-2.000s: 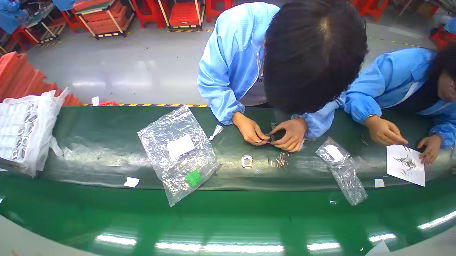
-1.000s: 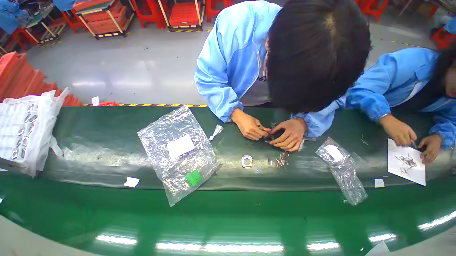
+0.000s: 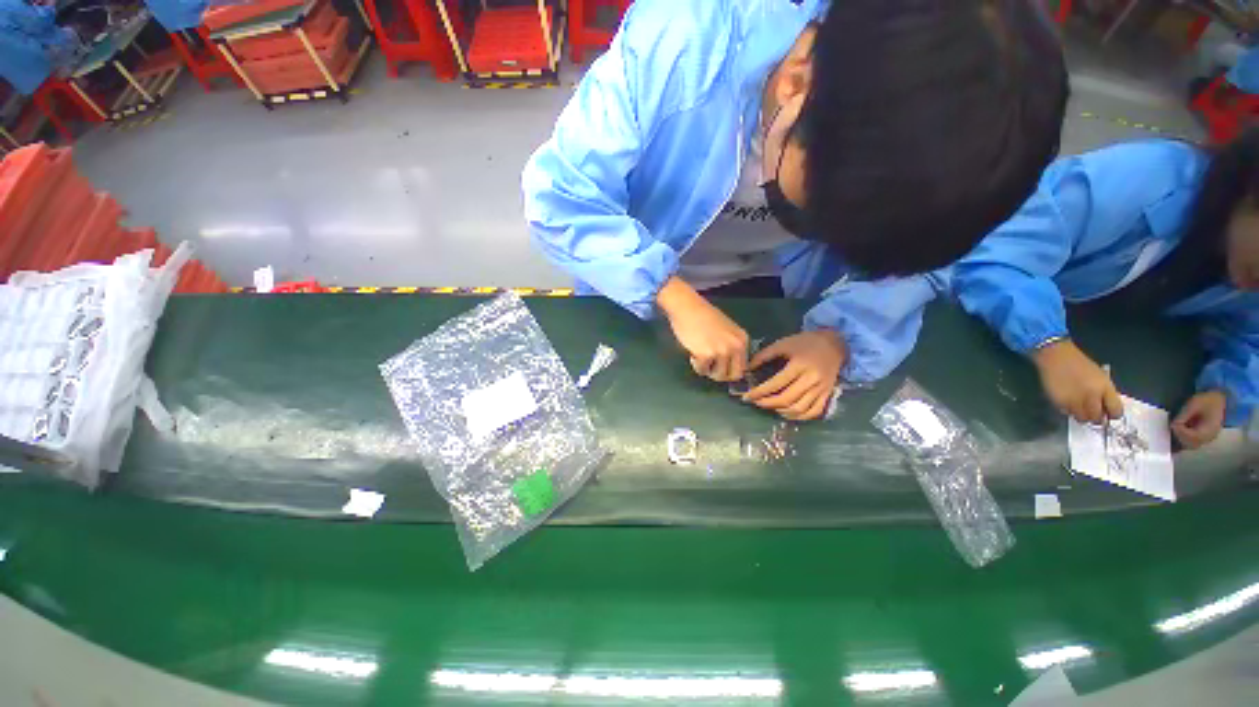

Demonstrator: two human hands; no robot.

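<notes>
Neither of my hands is in view. On the dark green bench surface lies a large clear poly bag [image 3: 499, 449] with a white label and a green sticker. A small pale ring-shaped part [image 3: 682, 445] lies right of it, beside a scattered pile of tiny brownish-silver parts [image 3: 777, 443]. A clear, crumpled bag [image 3: 947, 477] with a white label lies further right. A small whitish twisted scrap [image 3: 597, 363] touches or lies close to the large bag's upper right side.
Across the bench, a person's hands [image 3: 753, 366] hold a small dark part. A neighbour's hand [image 3: 1081, 384] holds a thin pale stick over a white sheet [image 3: 1123, 445] with small dark parts. White packing stack [image 3: 62, 362] at left; bright green belt [image 3: 663, 608] nearest me; red crates [image 3: 69, 207] behind.
The person opposite has shifted right and raised their head slightly, one hand moving up over the part. The neighbour's hands have moved apart, one now above the sheet, which has shifted slightly.
</notes>
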